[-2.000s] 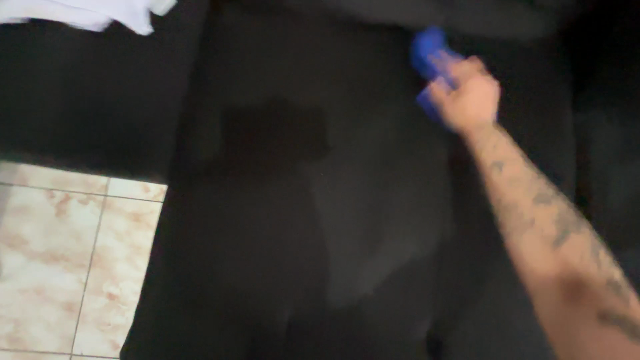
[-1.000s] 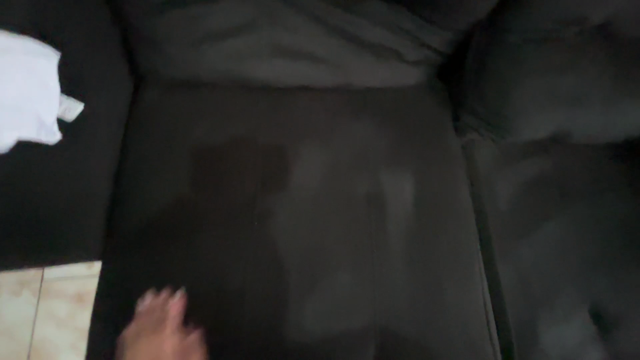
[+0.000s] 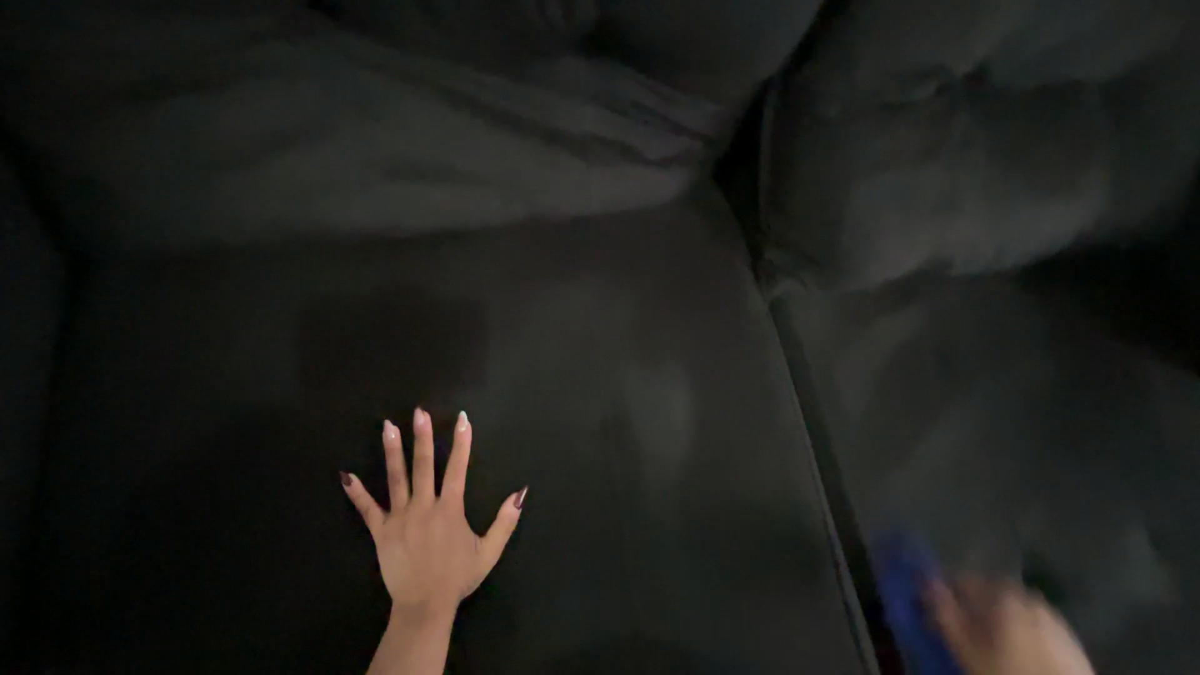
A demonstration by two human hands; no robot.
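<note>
My left hand (image 3: 429,544) lies palm down with its fingers spread on the dark fabric seat cushion (image 3: 600,450) of a sofa and holds nothing. At the lower right, my right hand (image 3: 1008,623) is blurred and grips a blue object (image 3: 909,595), whose kind I cannot tell. It is over the right seat cushion (image 3: 1012,422), close to the gap between the two cushions. A darker patch (image 3: 389,342) shows on the left cushion, just beyond my left fingertips.
Dark back cushions (image 3: 375,150) with creased fabric rise behind the seats, another (image 3: 937,178) standing at the upper right. A deep seam (image 3: 816,422) runs between the seat cushions. The sofa's dark side (image 3: 28,375) borders the left edge.
My left hand has moved up and right onto the middle of the cushion. My right hand, seen two seconds ago with the blue object on the left cushion, is now at the right cushion.
</note>
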